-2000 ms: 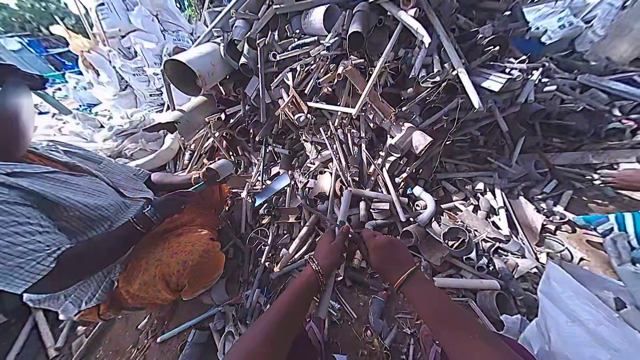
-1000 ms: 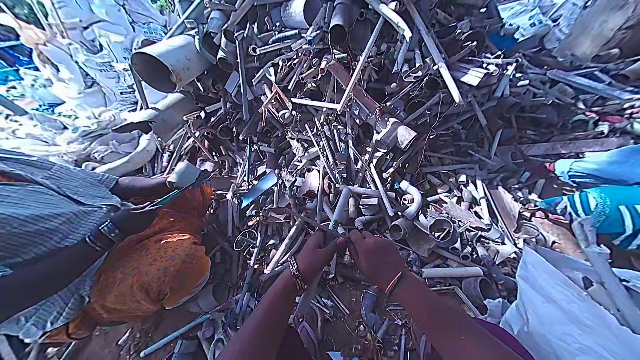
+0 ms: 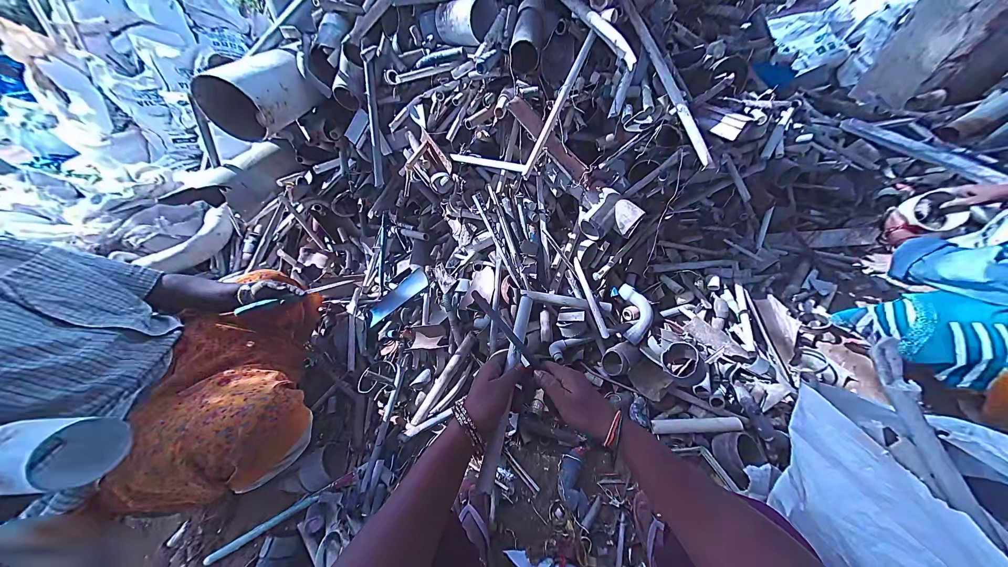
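Observation:
My left hand [image 3: 494, 387] is closed around a long grey plastic pipe [image 3: 518, 323], which stands slanted and runs down past the wrist between my forearms. Close beside it on the right, my right hand [image 3: 573, 394] has its fingers at the pipe and at a thin dark strip [image 3: 496, 321] that crosses the pipe; whether the strip is a blade or a piece of scrap I cannot tell. Both hands are over the near part of a heap of scrap pipes [image 3: 472, 236]. A white curved pipe fitting [image 3: 636, 311] lies to the right beyond my right hand.
At the left sits a person in a striped shirt [image 3: 79, 331] and orange cloth, a hand on a thin blue-green tool. At the right edge another person's hand [image 3: 984, 194] touches a pipe ring. A white sack [image 3: 850, 472] stands near right; a wide pipe [image 3: 260, 90] lies upper left.
The person at the left has moved a hand away from a short white pipe piece held earlier. At the right, the other person's clothed legs have come further into view. My hands stay at the grey pipe.

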